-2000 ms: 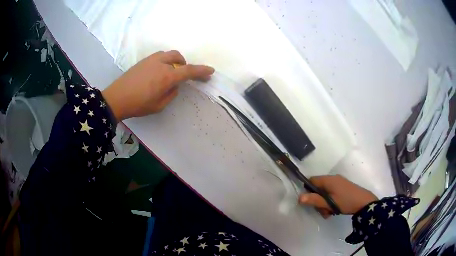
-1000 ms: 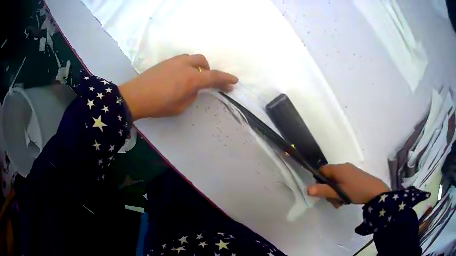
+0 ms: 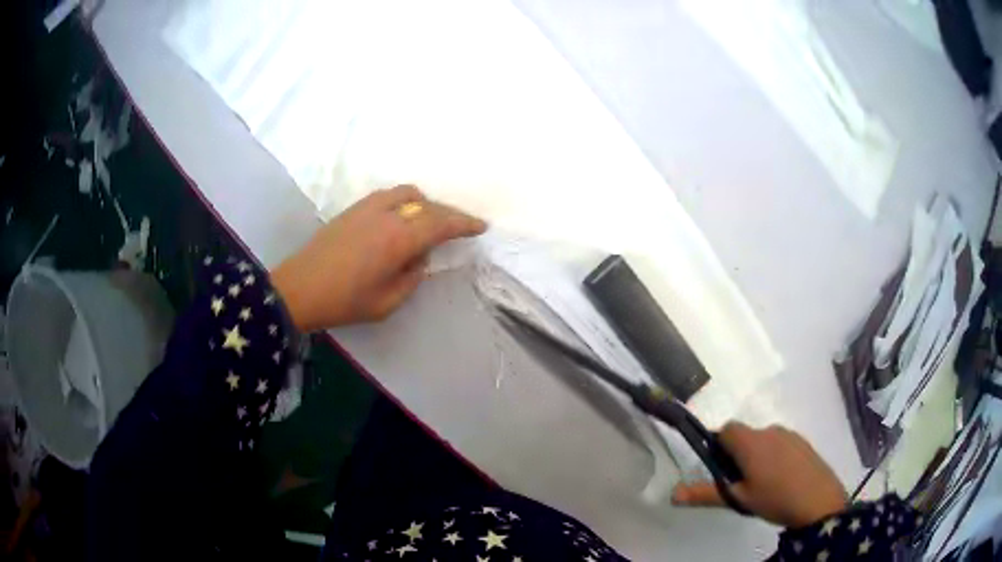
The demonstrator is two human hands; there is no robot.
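A large white cloth (image 3: 440, 121) lies on the pale table. A narrow white pattern strip (image 3: 549, 288) lies along its near edge. A dark rectangular weight (image 3: 645, 326) rests beside the strip. My right hand (image 3: 769, 474) holds the looped handles of the shears (image 3: 615, 377), whose blades point up-left along the near side of the strip. I cannot tell how far the blades are apart. My left hand (image 3: 379, 255) presses flat on the cloth edge with fingers extended, beyond the blade tips. A thin cut sliver hangs near the blades, blurred.
The table's red edge (image 3: 409, 415) curves along the near left. Below it are a grey-white bucket (image 3: 82, 357) and scraps on the green floor. A folded white cloth (image 3: 819, 99) lies farther back. Piles of white and brown strips (image 3: 917, 329) stand at the right.
The view has shifted. The blades have drawn back a little from my left hand and stand more to the near side of the strip. My left hand stays on the cloth edge.
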